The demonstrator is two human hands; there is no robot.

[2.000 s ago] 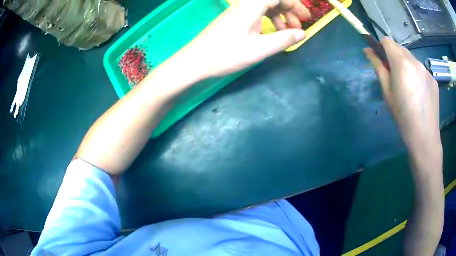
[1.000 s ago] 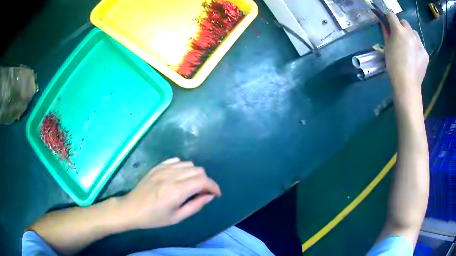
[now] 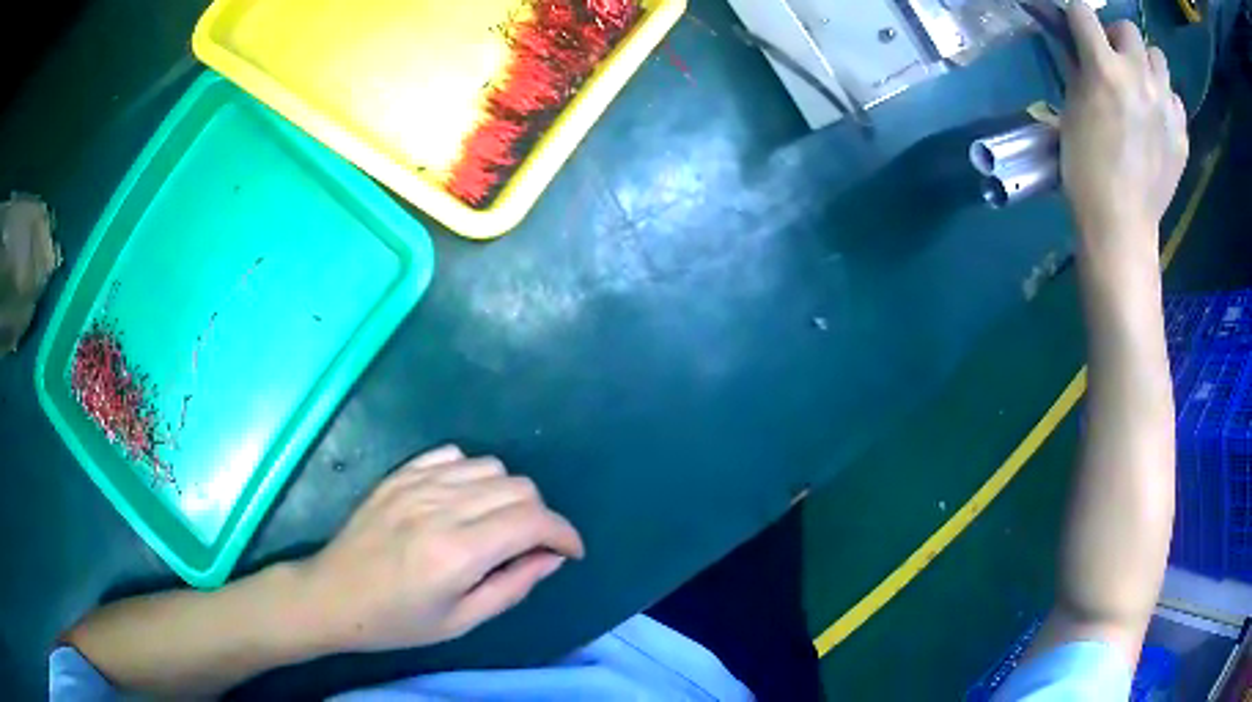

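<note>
My right hand [image 3: 1119, 130] is at the upper right, closed on the long-nose pliers [image 3: 1055, 28]. Only a dark part of the pliers shows beside the fingers; their tips are near the metal box [image 3: 879, 41] and cannot be made out. My left hand [image 3: 446, 549] rests palm down on the dark-green bench, fingers curled together, with nothing visible in it. The yellow tray [image 3: 330, 124] holds a dense pile of red and black lead wires [image 3: 536, 89] along its right side. The green tray [image 3: 309, 350] holds a smaller pile of wires [image 3: 117, 391] at its left end.
Two short metal tubes [image 3: 1016, 165] lie side by side below the metal box, left of my right wrist. A brownish wrapped bundle [image 3: 25, 261] is at the left edge. Blue crates [image 3: 1211, 425] and a yellow floor line [image 3: 947, 535] are beyond the bench at the lower right.
My left hand has come back from the yellow tray to the bench front. My right hand has moved with the pliers up to the metal box. The view has shifted right.
</note>
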